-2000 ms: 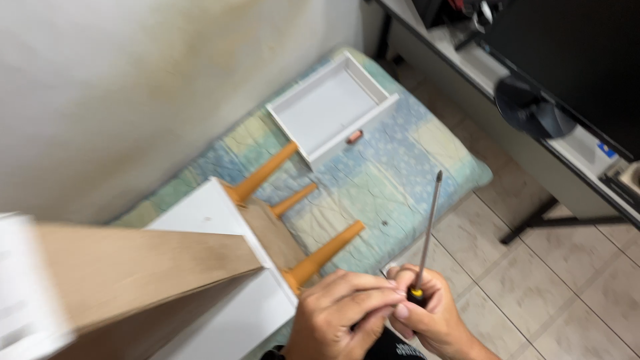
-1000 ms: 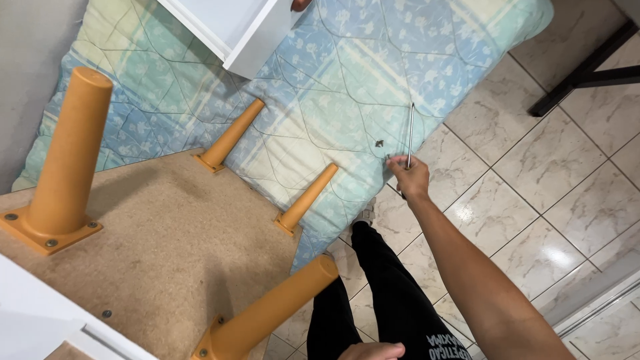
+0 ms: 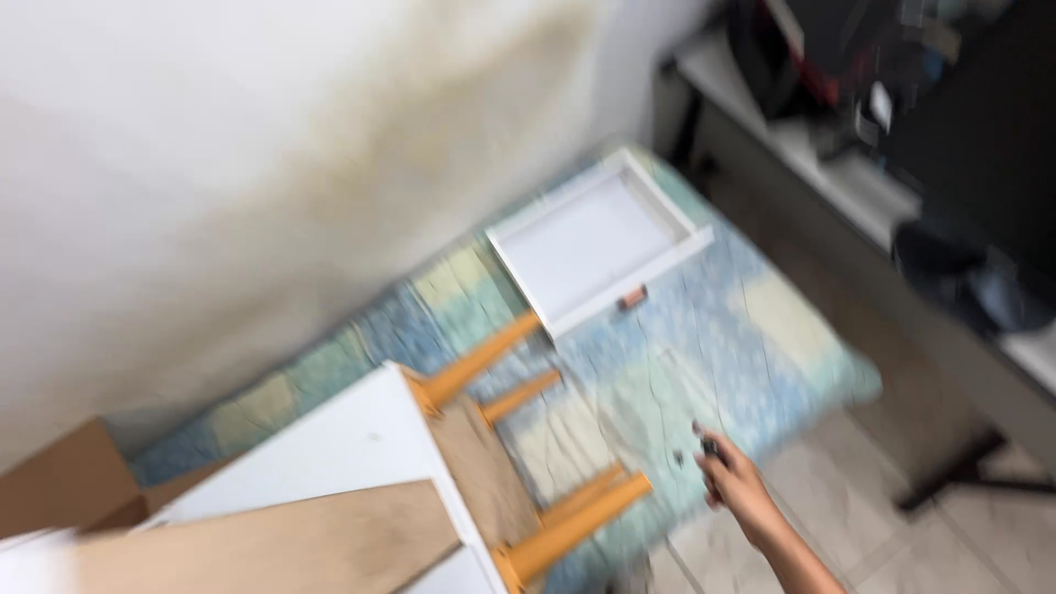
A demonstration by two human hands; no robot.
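My right hand (image 3: 730, 478) reaches over the near edge of the quilted bed (image 3: 792, 330), its fingers around a small dark thing, probably the screwdriver's handle (image 3: 710, 447); blur hides the rest. Beside the fingers a small dark piece (image 3: 678, 456) lies on the quilt. My left hand is out of the picture. To the left, a white cabinet (image 3: 313, 445) lies tipped over, its orange tapered legs (image 3: 577, 528) pointing toward the bed. A white drawer (image 3: 594, 239) rests farther back on the quilt, with a copper-coloured knob (image 3: 633, 298) at its front.
A stained white wall (image 3: 330, 165) runs along the bed's far side. Cardboard (image 3: 66, 478) is at the lower left. On the right stands a desk (image 3: 825, 181) with a dark screen (image 3: 982, 148) and a dark cap-like thing (image 3: 973, 272). Floor tiles (image 3: 792, 470) show beneath.
Two seconds ago both my hands were together at the upright screwdriver; now only the right shows, reaching over the quilt. The view has swung back from the closer look down of one second ago.
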